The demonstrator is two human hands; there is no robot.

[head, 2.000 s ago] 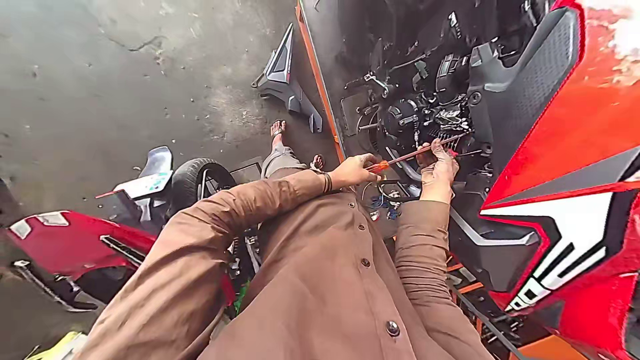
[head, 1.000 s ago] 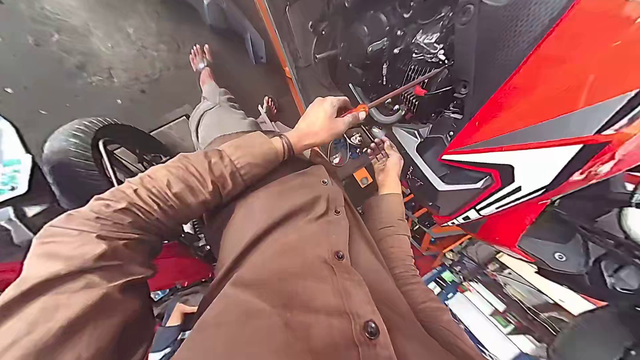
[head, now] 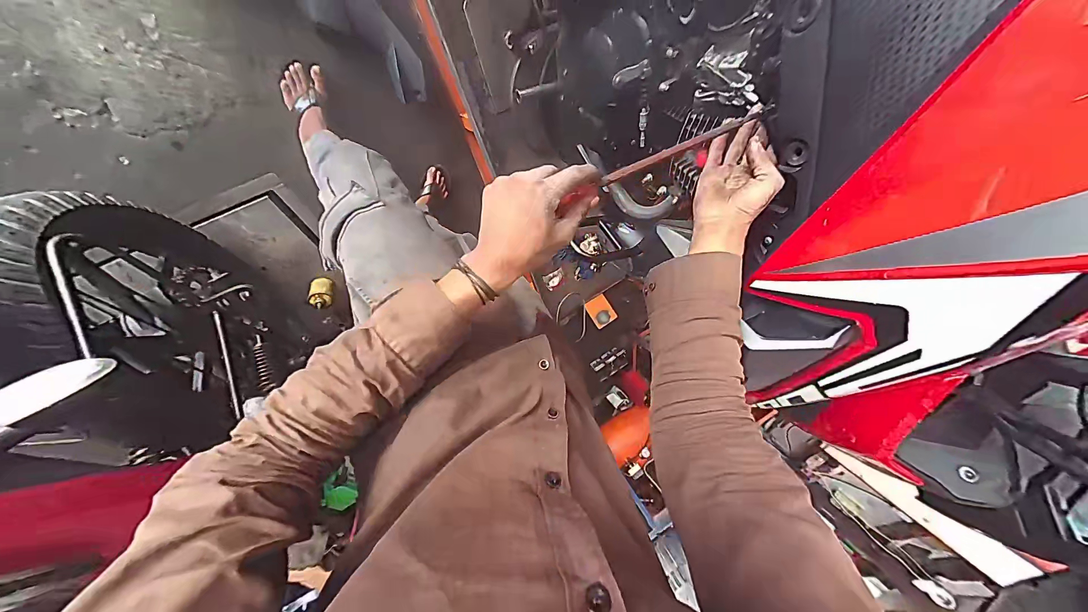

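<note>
My left hand [head: 531,217] is closed around the reddish handle of a long screwdriver [head: 671,155]. Its shaft slants up and right across the engine [head: 612,76] of a motorcycle with red, grey and white fairing panels [head: 952,195]. At the far end of the shaft, the fingertips of my right hand [head: 735,183] pinch it beside the cooling fins. The screwdriver's tip is hard to make out against dark parts. A curved metal pipe [head: 642,204] lies just below the shaft, between my hands.
Left of me stands another motorcycle with a spoked wheel [head: 136,280] and red bodywork [head: 76,518]. An orange rail [head: 455,93] runs beside the engine. Below my hands are an orange square object [head: 600,311] and assorted small parts. Loose panels and cables lie at lower right.
My right hand was apart from the screwdriver one second ago, lower near the orange object; it has moved up to the shaft's far end. My left hand keeps the handle.
</note>
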